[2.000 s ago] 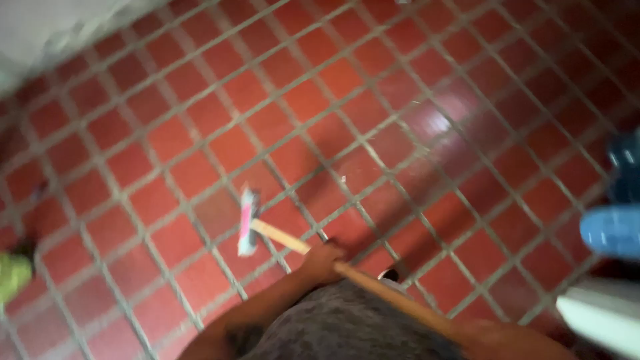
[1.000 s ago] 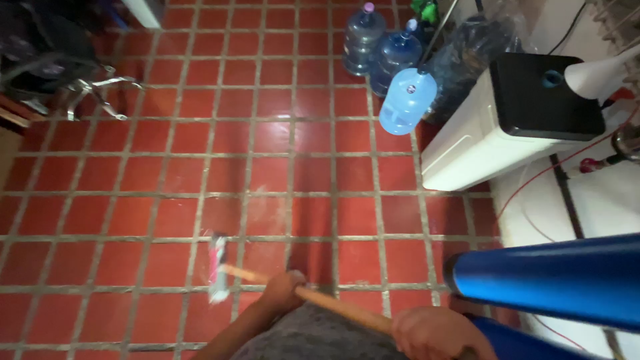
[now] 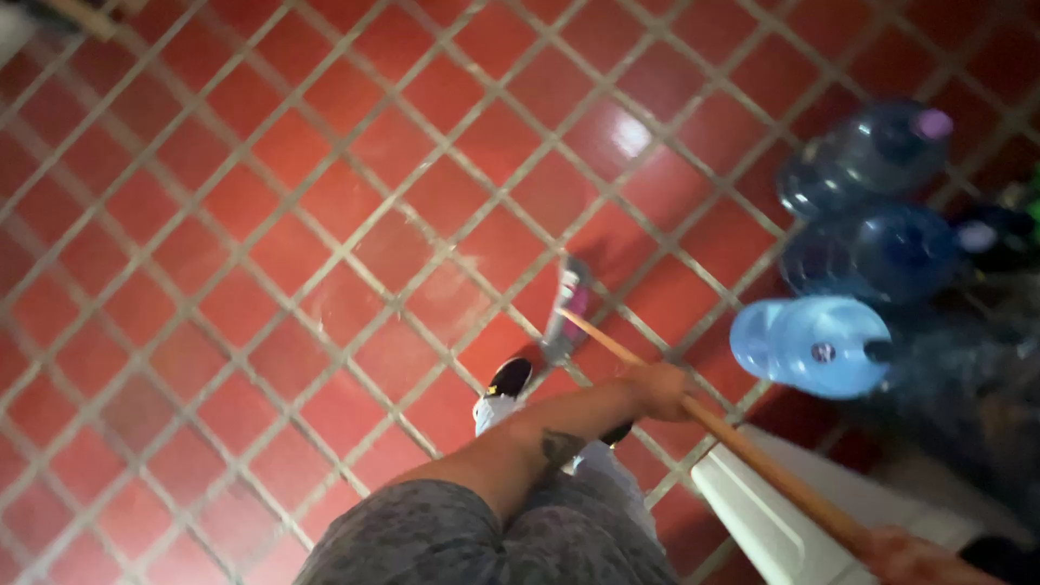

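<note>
A broom with a wooden handle point(image 3: 756, 451) runs from the lower right toward the middle of the view. Its grey and pink head point(image 3: 567, 309) rests on or just above the red tiled floor point(image 3: 422, 301), a little beyond my shoe point(image 3: 510, 377). My left hand point(image 3: 660, 392) is closed around the lower part of the handle. Farther up the handle, near the bottom right corner, my right hand point(image 3: 914, 556) grips it; this hand is blurred and partly cut off by the frame edge.
On the right lie or stand a light blue water jug point(image 3: 812, 345) and two darker clear jugs point(image 3: 873, 252) point(image 3: 865, 158). A white bin-like box point(image 3: 764, 512) is close by at the lower right, under the handle. Something blurred is at the upper left corner.
The view has turned strongly. The broom head, left of the jugs and farther from them a second ago, is now closer to them. Both hands keep hold of the handle.
</note>
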